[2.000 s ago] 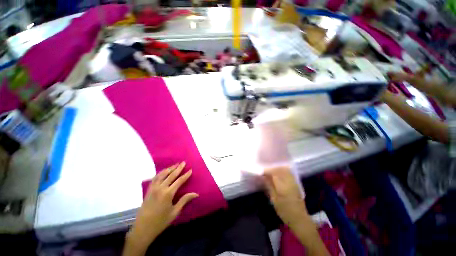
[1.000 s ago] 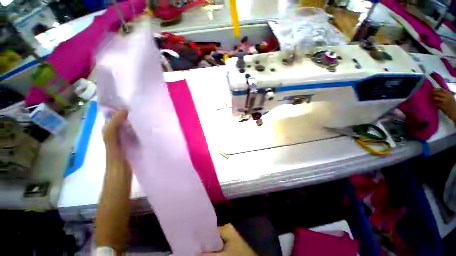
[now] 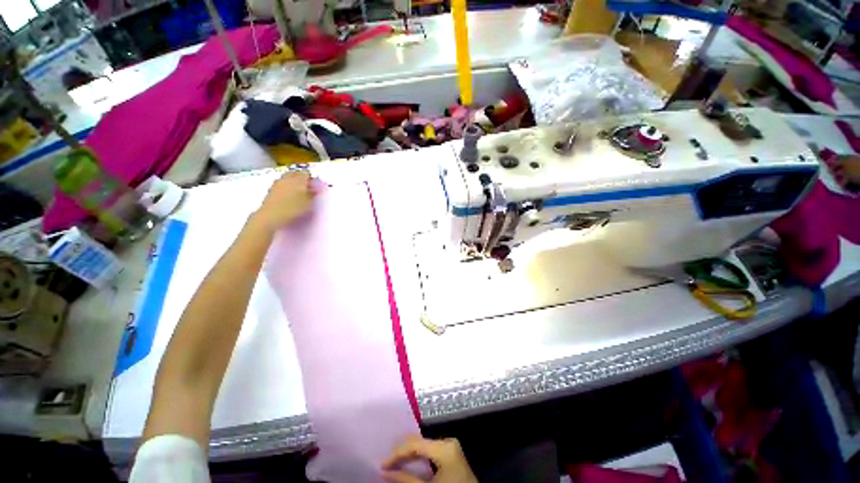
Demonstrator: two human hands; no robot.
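Observation:
A long pale pink garment panel lies on the white table over a magenta layer, which shows as a thin strip along its right edge. Its near end overhangs the table's front edge. My left hand is on the panel's far left corner; whether its fingers grip or press is unclear. My right hand is at the near right corner, thumb and fingers pinching the fabric edge, cut off by the picture's bottom. The white sewing machine stands to the right of the panel.
Green and yellow-handled scissors lie right of the machine. Blue tape is at the table's left end. A heap of mixed fabric lies behind. Another person's hand shows at far right beside magenta fabric.
The pale panel, held raised a second ago, now lies flat over the magenta one. My left hand has moved to its far end; my right hand stays near its near end.

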